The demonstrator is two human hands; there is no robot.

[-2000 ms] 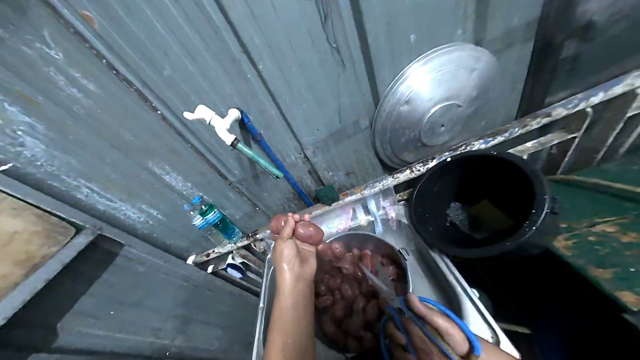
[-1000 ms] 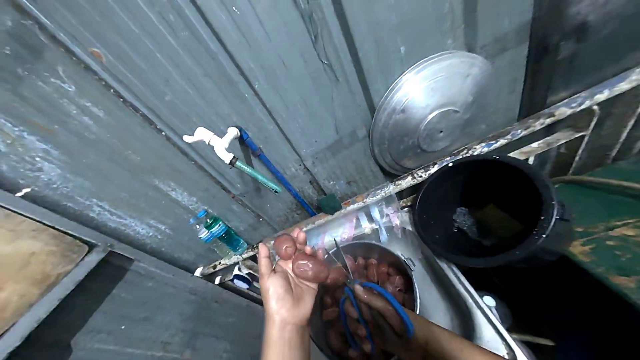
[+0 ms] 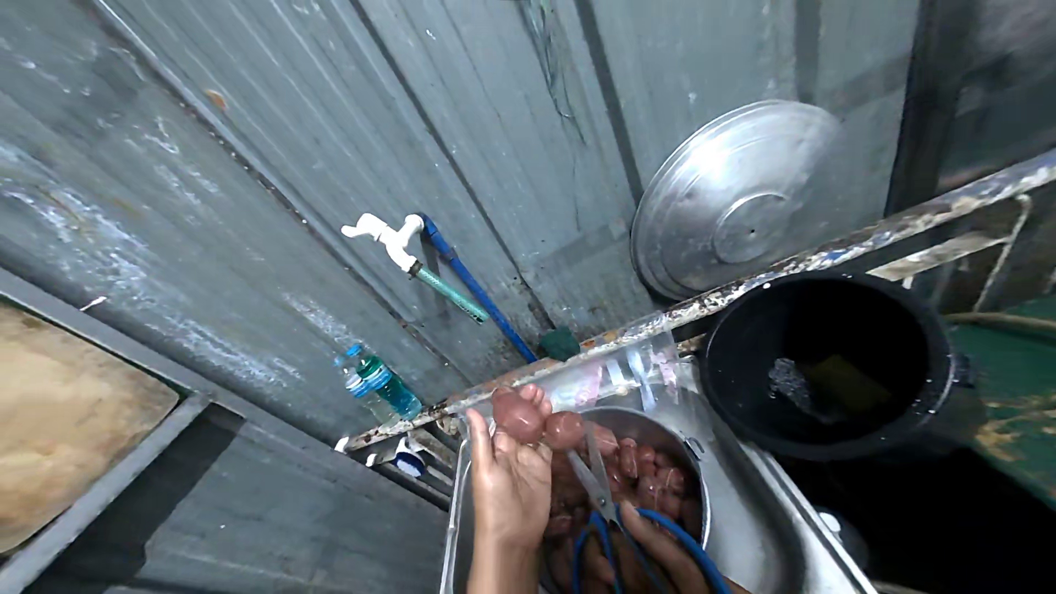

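My left hand [image 3: 513,483] is palm up over the left rim of a metal pot, with a pair of reddish-brown sausage links [image 3: 528,417] lying across its fingers. My right hand [image 3: 660,549] holds scissors with blue handles [image 3: 604,503]; their blades are spread and point up at the right-hand link, close to or touching it. Below both hands the metal pot [image 3: 701,495] holds many more reddish links [image 3: 648,474]. It stands in a stainless steel sink [image 3: 747,503].
Right of the sink stands a black bucket [image 3: 833,445]. A metal lid [image 3: 734,206] leans on the corrugated wall. A white tap [image 3: 388,239] with a green hose, plastic bottles [image 3: 384,384], a green scouring pad [image 3: 559,343] and a rusty rail [image 3: 718,297] lie behind.
The scissors, low over the pot two seconds ago, have come up beside the links in my left hand. The left hand has turned from gripping the links to lying palm up under them.
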